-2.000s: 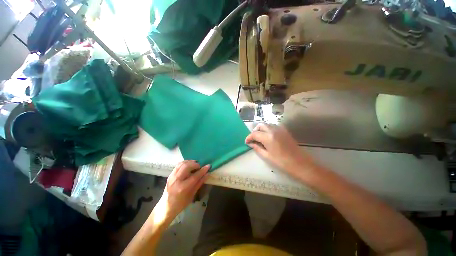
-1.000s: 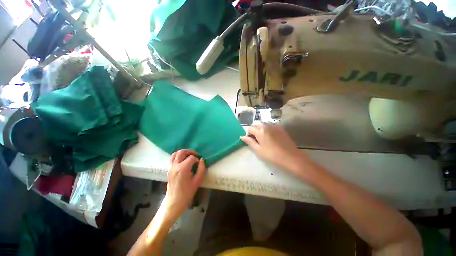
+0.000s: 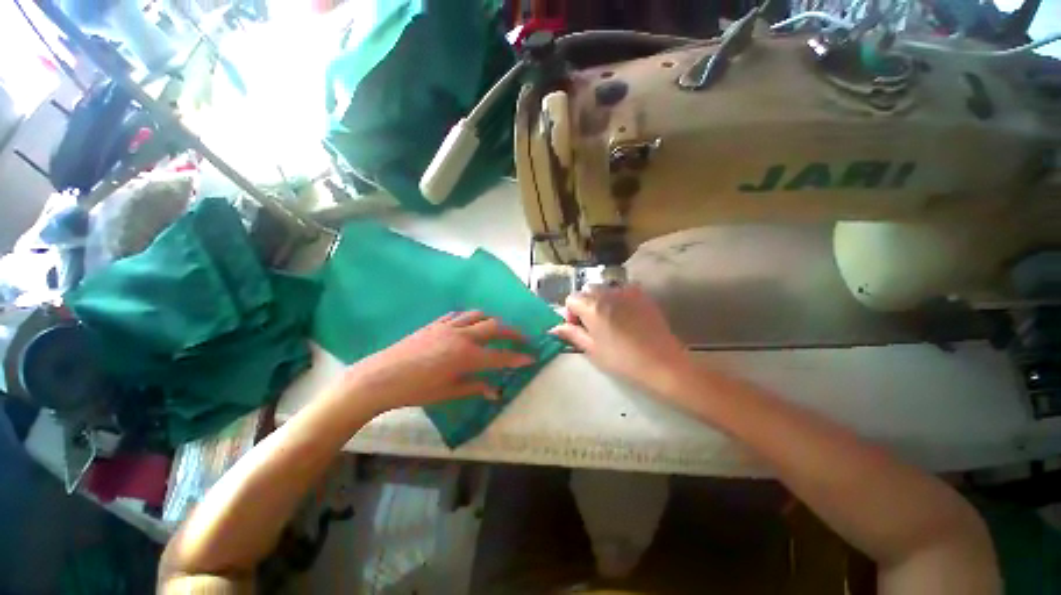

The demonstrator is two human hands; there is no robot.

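Observation:
A green cut panel (image 3: pixel 471 416) lies on the white machine table, one corner over the front edge. My left hand (image 3: pixel 448 360) lies flat on it with the fingers spread. My right hand (image 3: pixel 611 331) pinches the panel's right end just in front of the needle plate (image 3: pixel 556 282). The fingers partly hide the presser foot area. A second green waiting panel (image 3: pixel 378 279) lies at the left, and the two panels overlap. The beige sewing machine (image 3: pixel 721 151) stands behind my right hand.
A pile of green panels (image 3: pixel 175 314) lies at far left, beside a dark round handwheel (image 3: pixel 58 366) and a red cloth (image 3: pixel 128 477). A larger green cloth heap (image 3: pixel 407 93) is behind. The pale lamp (image 3: pixel 450 160) hangs left of the machine head. The table's front edge (image 3: pixel 559 447) is worn.
My left hand has let go of the front folded edge and moved right and up onto the panel, fingers spread. My right hand still pinches the right end. The view has shifted slightly.

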